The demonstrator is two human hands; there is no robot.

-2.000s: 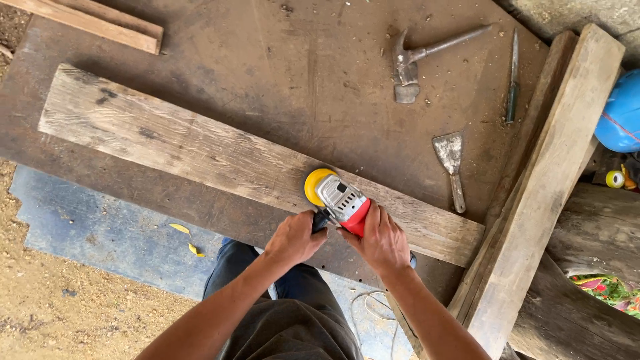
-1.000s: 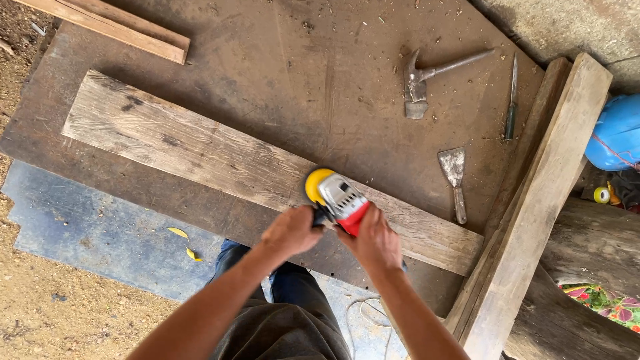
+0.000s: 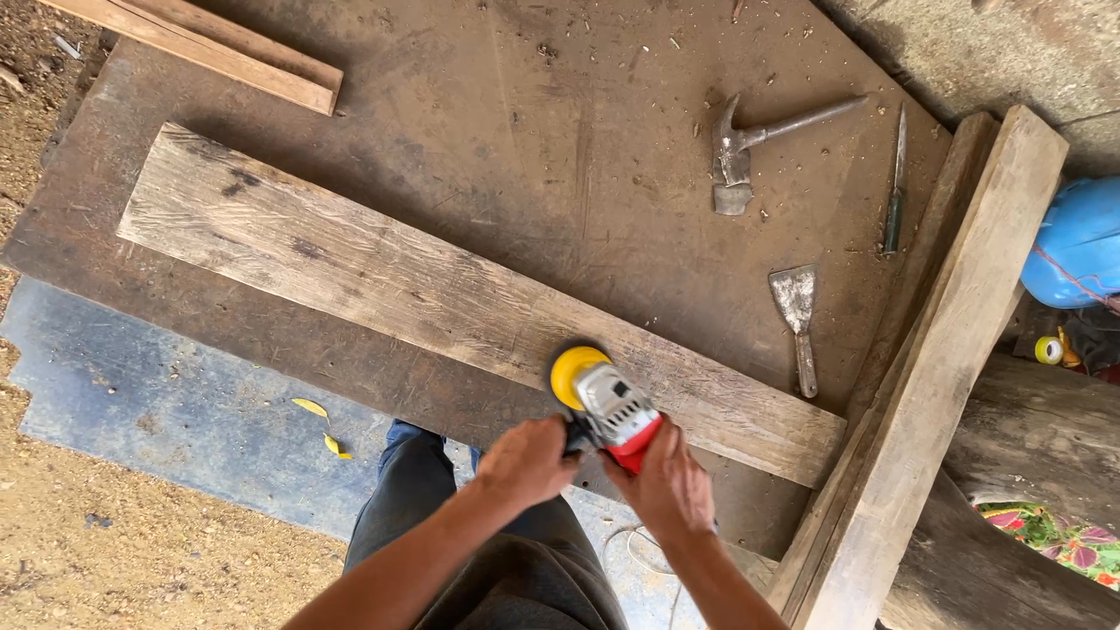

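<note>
An angle grinder (image 3: 614, 409) with a yellow disc, a metal head and a red body is held in both hands. My left hand (image 3: 528, 461) grips its black side handle, and my right hand (image 3: 669, 479) is wrapped around the red body. The disc lies over the near edge of a weathered wooden plank (image 3: 385, 271), right of its middle; whether they touch is hard to tell. The plank lies at a slant on a brown worktable (image 3: 560, 157), its right end against stacked boards.
Beyond the plank lie a claw hammer (image 3: 735, 153), a thin pointed tool with a dark handle (image 3: 894, 188) and a scraper (image 3: 796, 306). Stacked boards (image 3: 954, 350) line the right side. Two wood strips (image 3: 262, 74) rest at the upper left. A blue container (image 3: 1076, 245) stands far right.
Against the plank, the grinder's disc has shifted slightly toward its near edge, with both hands still on the tool. The view has drifted somewhat.
</note>
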